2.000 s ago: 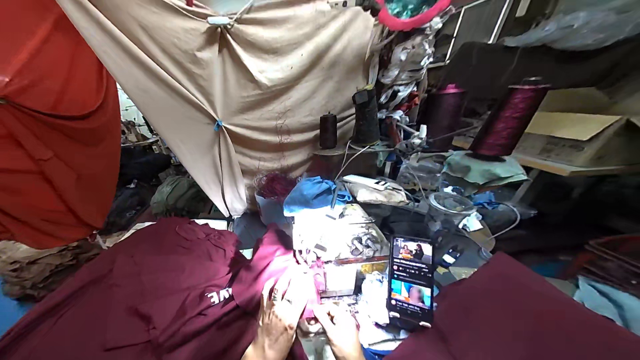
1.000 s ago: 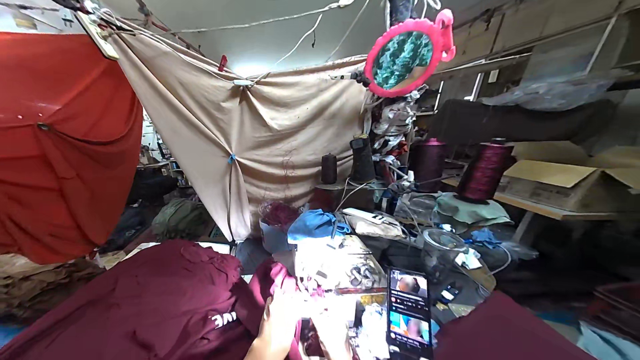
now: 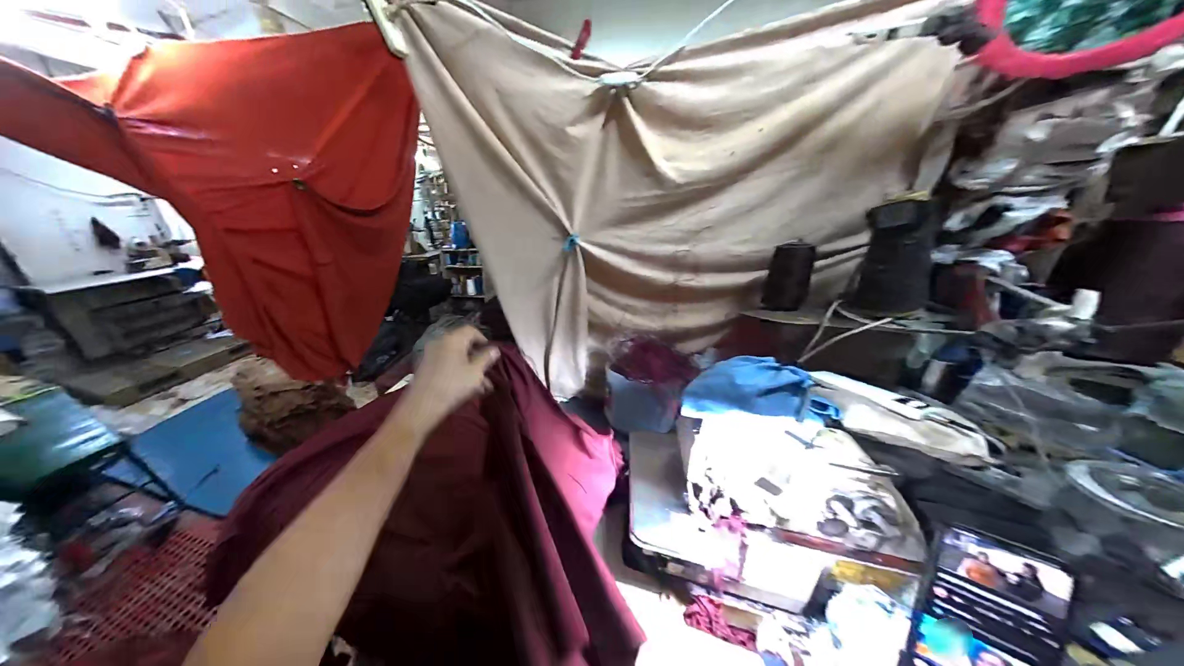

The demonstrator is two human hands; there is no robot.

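Note:
My left hand (image 3: 453,372) reaches out over the left side of the worktable, its fingers closed on a raised part of a maroon cloth garment (image 3: 435,518). Dark folds hang from the fingers down to the bottom of the view, and a brightly lit part of the cloth lies on their right. My right hand is not in view. Right of the cloth is the white, strongly lit body of what looks like a sewing machine (image 3: 659,499), with pink scraps (image 3: 717,618) beside it.
A phone (image 3: 994,592) with a lit screen stands at the lower right. Behind the machine are a blue cloth (image 3: 747,387), a bin of maroon thread (image 3: 643,398) and dark thread cones (image 3: 788,276). Beige (image 3: 703,185) and red (image 3: 277,176) cloths hang behind. A blue panel (image 3: 199,449) lies left.
My left hand has moved from the machine out to the left and lifted maroon cloth. My right hand, earlier at the machine, has left the view. The view has swung left.

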